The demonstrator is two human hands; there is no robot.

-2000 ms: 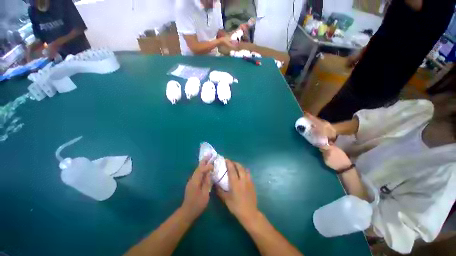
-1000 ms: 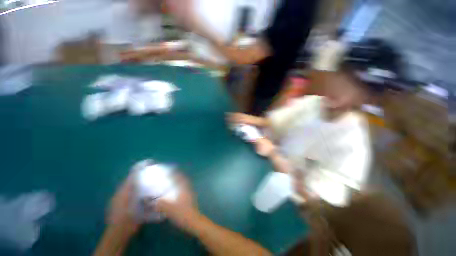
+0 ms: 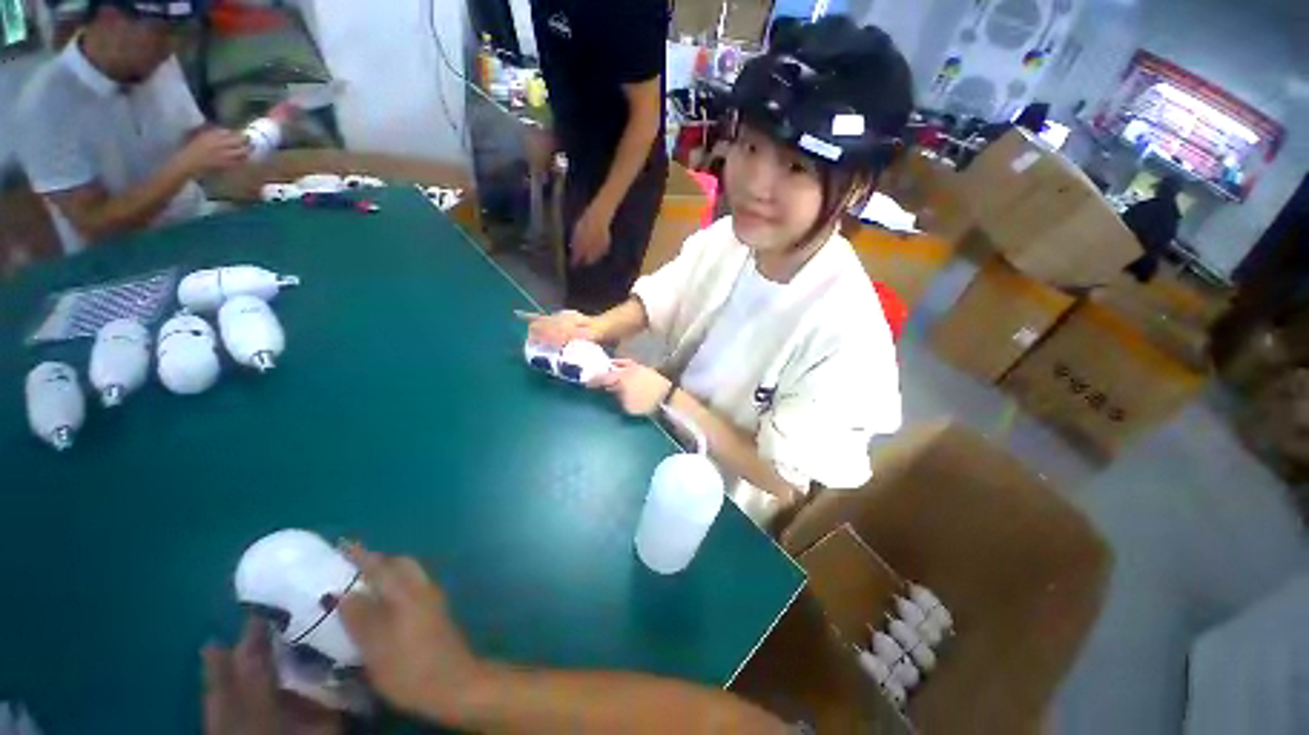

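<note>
A white light bulb camera (image 3: 294, 574) is held between my two hands above the green table (image 3: 474, 574), at the lower left. My right hand (image 3: 409, 632) has its fingers on the side of the camera. My left hand (image 3: 251, 689) is under its lower end, partly cut off by the bottom edge and slightly blurred. A pale crumpled cloth (image 3: 323, 675) seems to lie between the hands and the camera. The lower end of the camera is hidden.
Several white cameras (image 3: 122, 359) lie by a label sheet (image 3: 108, 306) at the left. A wash bottle (image 3: 679, 513) stands at the table's right edge, beside a person in cream (image 3: 790, 345) holding a camera (image 3: 567, 359). An open carton (image 3: 991, 531) holds cameras below the corner.
The view has swung right, bringing the open carton into sight; my own wash bottle has left the picture. The camera in my hands now shows its rounded white end.
</note>
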